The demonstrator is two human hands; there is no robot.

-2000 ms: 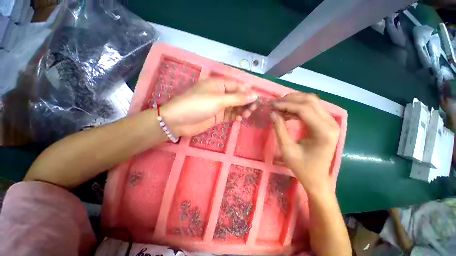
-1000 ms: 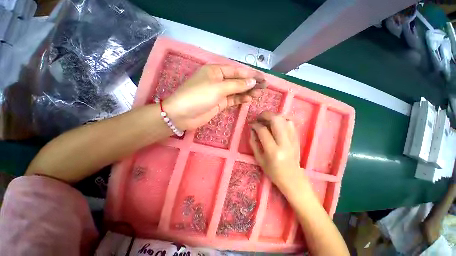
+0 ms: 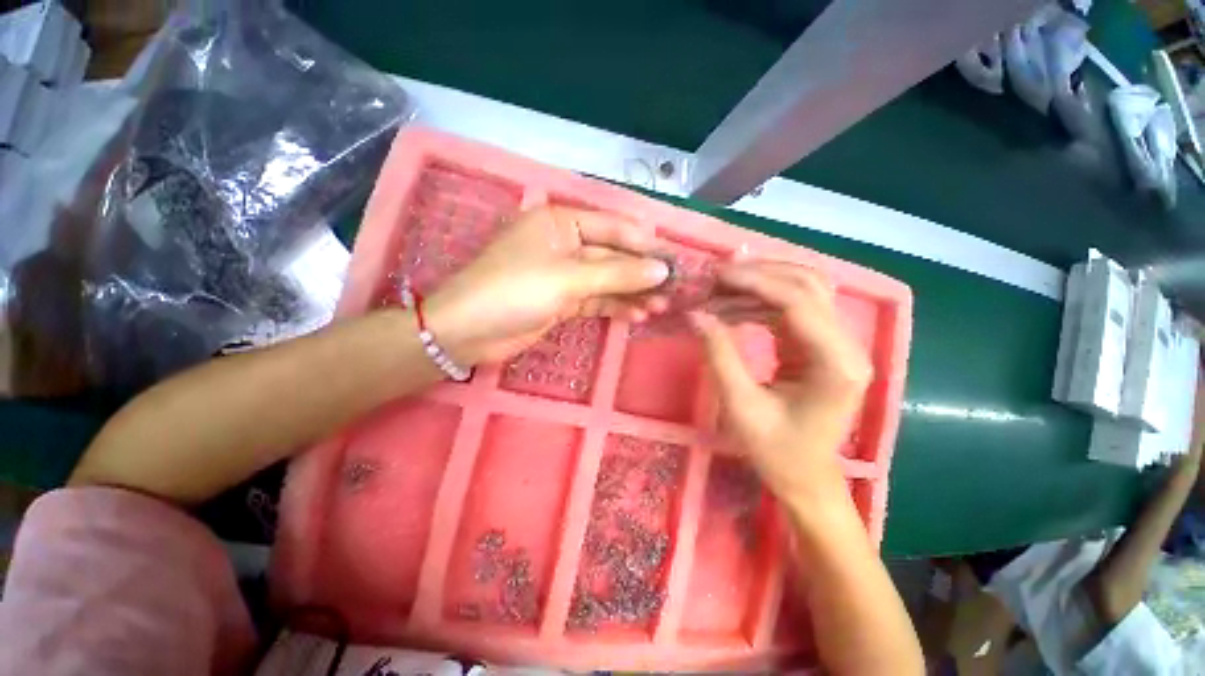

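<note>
A pink compartment tray [image 3: 444,508] lies in front of me. Small metal parts [image 3: 621,555] lie in loose heaps in its near pockets. Small parts in regular rows [image 3: 562,357] fill far pockets at the left. My left hand [image 3: 535,284] is over the far pockets, with small dark parts pinched between thumb and fingers. My right hand [image 3: 793,370] is just right of it, thumb and fingers apart and blurred; whether it holds a part cannot be told.
A clear plastic bag with dark contents [image 3: 231,198] is left of the tray. A white rail [image 3: 529,132] and grey metal post [image 3: 846,93] stand beyond it. White boxes [image 3: 1117,350] are at right. Another person's arm [image 3: 1163,528] shows at the right edge.
My right hand has moved up and right from a far pocket to beside my left hand. My left hand still pinches the small parts. The tray's place in view has shifted slightly.
</note>
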